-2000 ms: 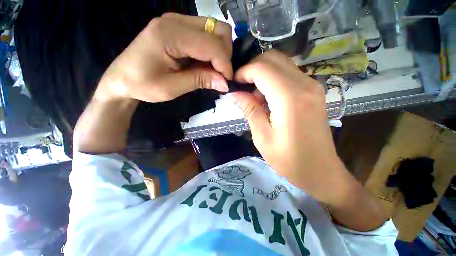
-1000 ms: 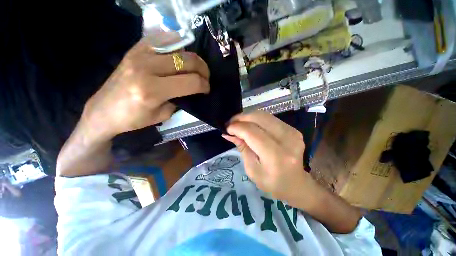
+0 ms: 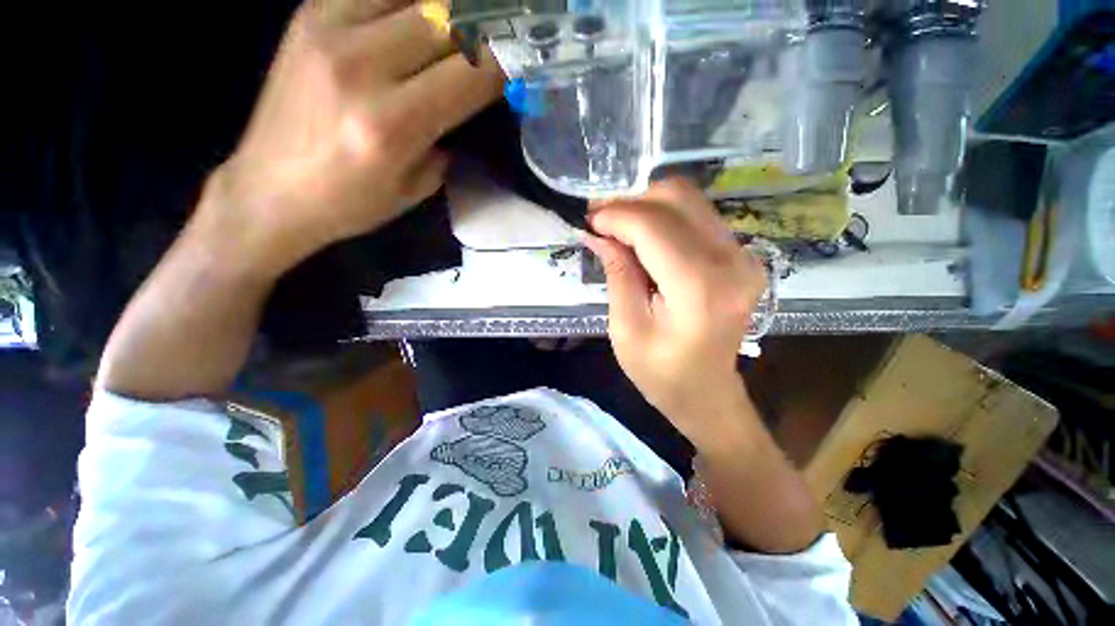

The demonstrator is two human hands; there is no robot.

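A black garment piece (image 3: 520,165) runs from under my left hand toward the needle area and down to my right fingertips. My left hand (image 3: 355,128) lies on the black cloth at the upper left, its fingers reaching beside the eye guard and partly hidden. My right hand (image 3: 679,294) pinches the cloth's edge between thumb and index finger just below the clear eye guard (image 3: 593,135). The guard covers the needle area, so the needle is hard to make out. The black garment pile (image 3: 110,147) fills the left side.
The yellow cloth (image 3: 795,210) lies on the machine right of my right hand. The measuring strip (image 3: 514,323) runs along the table's front edge. A cardboard box (image 3: 978,385) with black scraps (image 3: 907,489) is below right; another box (image 3: 355,428) is below left.
The garment piece's held edge has moved up toward the machine with my right hand. My left hand has moved up and its fingers now reach beside the guard. The view has shifted.
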